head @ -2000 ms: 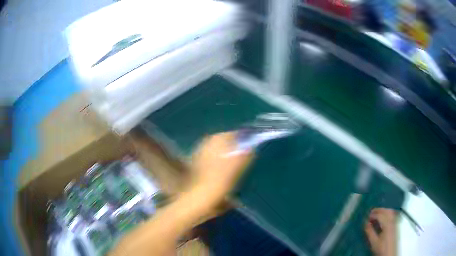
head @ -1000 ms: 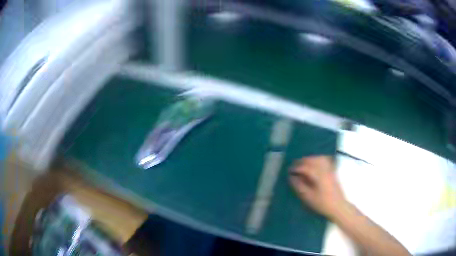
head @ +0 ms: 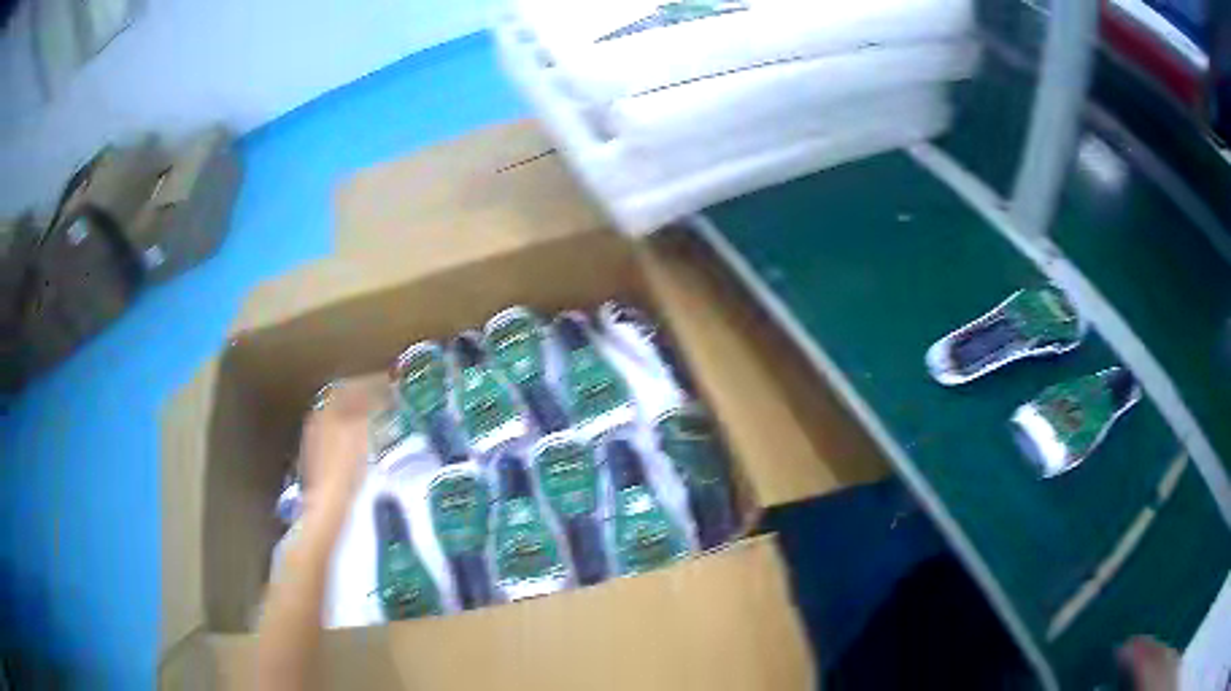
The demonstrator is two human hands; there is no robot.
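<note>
My left hand (head: 340, 429) is inside the open brown carton (head: 702, 392), over the left end of the rows of units; its fingers are blurred, and whether they hold a unit cannot be seen. Open handheld units (head: 520, 533) with green boards, white rims and dark narrow parts lie in rows there, on white sheeting. Two more units lie on the green bench (head: 864, 270): one unit (head: 1010, 335) near the rail, another unit (head: 1076, 421) to its lower right. My right hand (head: 1152, 667) is at the bottom right, mostly cut off by the picture's edge.
Stacked white foam trays (head: 783, 95) stand on the bench beyond the carton. A pale post (head: 1060, 122) rises by the bench rail. Carton flaps stand out around the box. Brown sacks or boxes (head: 149, 223) lie on the blue floor at the far left.
The view has swung left to the carton. My left hand has gone from the bench, where it held a unit, into the carton. Two units now show on the bench; one showed a second ago.
</note>
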